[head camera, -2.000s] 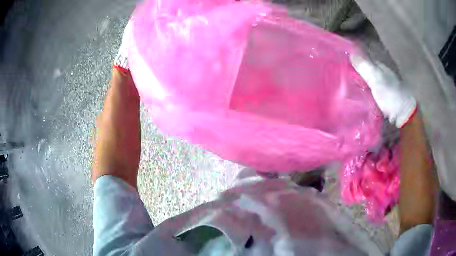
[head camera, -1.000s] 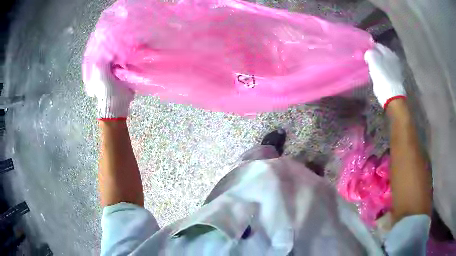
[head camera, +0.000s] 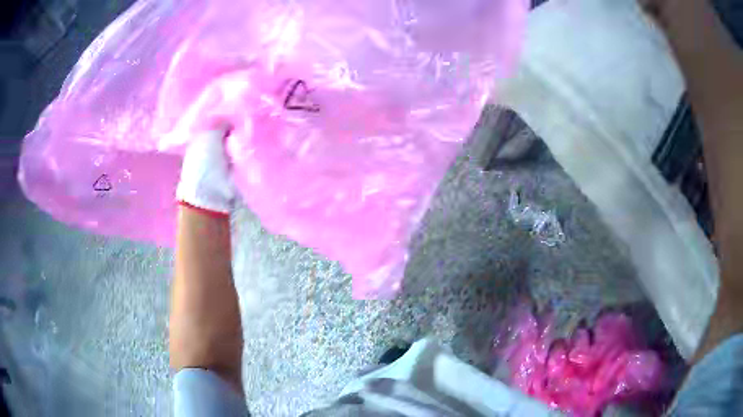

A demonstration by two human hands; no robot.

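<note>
A large glossy pink plastic bag point(head camera: 326, 155) spreads over the upper left and middle, with small black triangular marks on it. My left hand point(head camera: 208, 171), in a white knitted glove with a red cuff edge, grips the bag, and the film partly hides its fingers. The bag hangs in front of me above the floor. My right forearm point(head camera: 717, 122) runs up the right edge, and my right hand is cut off by the top of the picture. I cannot see a part inside the bag.
A bright pink crumpled heap of bags point(head camera: 582, 362) lies at the lower right. Crumpled clear film point(head camera: 536, 221) lies on the speckled grey floor point(head camera: 309, 301). The pale covered table edge point(head camera: 619, 195) runs down the right side. Black parts point(head camera: 680, 151) show on it beside my right forearm.
The bag is no longer stretched between both hands; it has spread toward the upper left with my left hand. My right hand has let go and moved up and right, out of the picture.
</note>
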